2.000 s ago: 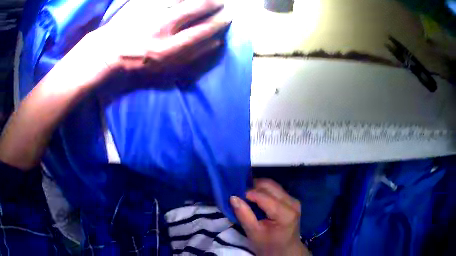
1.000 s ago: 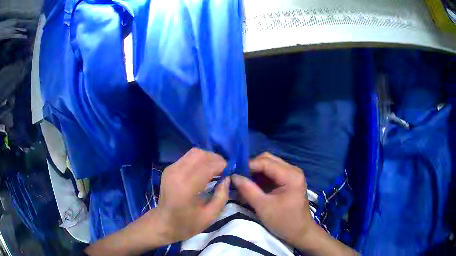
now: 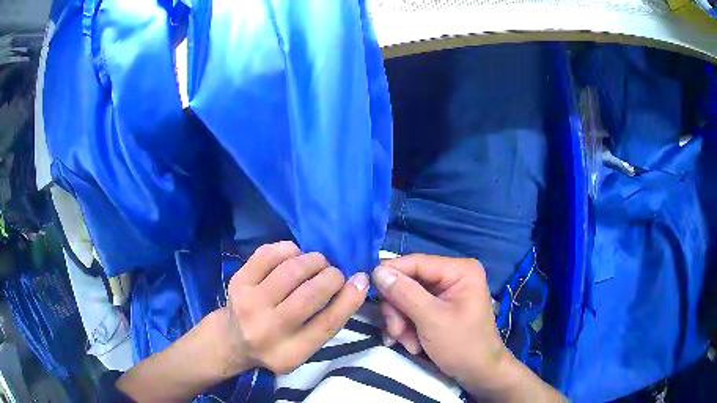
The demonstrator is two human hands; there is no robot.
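Note:
A shiny bright-blue garment piece hangs from the table over the wearer's lap and narrows to its lower end. My left hand pinches that end between thumb and fingers, with its knuckles up. My right hand pinches the same end at its right edge, thumb close to the left thumb. Both hands are bare, at the lower middle, in front of a striped top. The exact fold of cloth between the fingertips is hidden.
The white table edge with its tape-measure scale curves across the top. At the right, a blue bin rim stands beside blue cut pieces. More blue cloth hangs at the left, beside pale cloth.
My left hand has come down from the tabletop cloth to the lower end beside my right hand. The view has tilted down toward the lap. Over the last second the fingers have shifted slightly.

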